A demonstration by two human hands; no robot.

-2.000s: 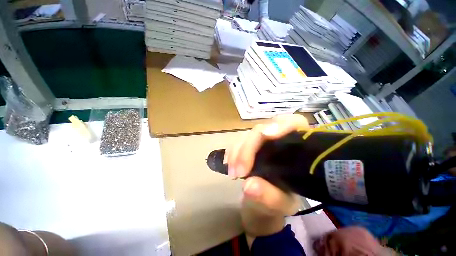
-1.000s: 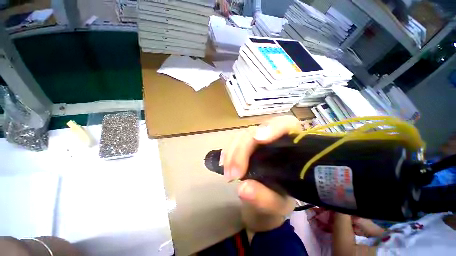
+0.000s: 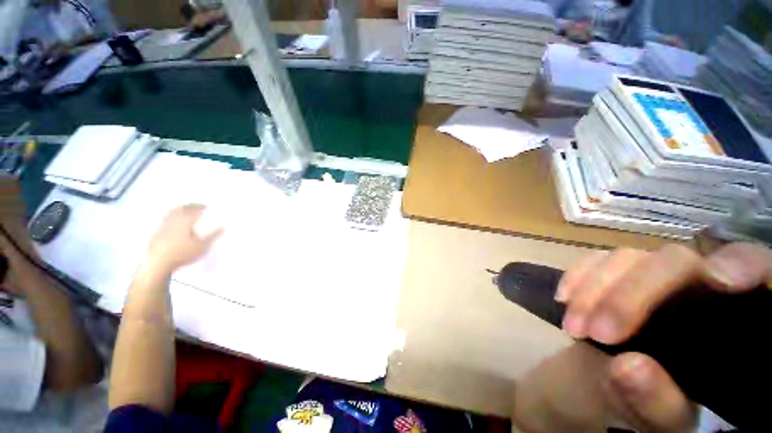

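Note:
My right hand (image 3: 631,317) is closed around the black electric screwdriver (image 3: 533,292) at the lower right. Its thin bit points left, above the cardboard, and its rear is cut off by the picture's edge. My left hand (image 3: 182,237) is over the white sheets (image 3: 296,271) on the left, thumb and fingers apart, with nothing seen in it. The clear screw box (image 3: 371,201) is full of small screws and sits right of my left hand, near the sheets' back edge.
Stacked white units (image 3: 97,161) and a dark oval object (image 3: 49,221) are at the left. A unit with blue and orange keys (image 3: 677,123) tops the right stack; another pile (image 3: 487,55) stands behind. A person's arm (image 3: 51,313) is at the far left. A metal post (image 3: 269,80) rises behind.
The view has swung left, showing more of the bench there. My left arm, formerly cut off at the lower left, now reaches forward with the hand visible. The screwdriver stays in my right hand.

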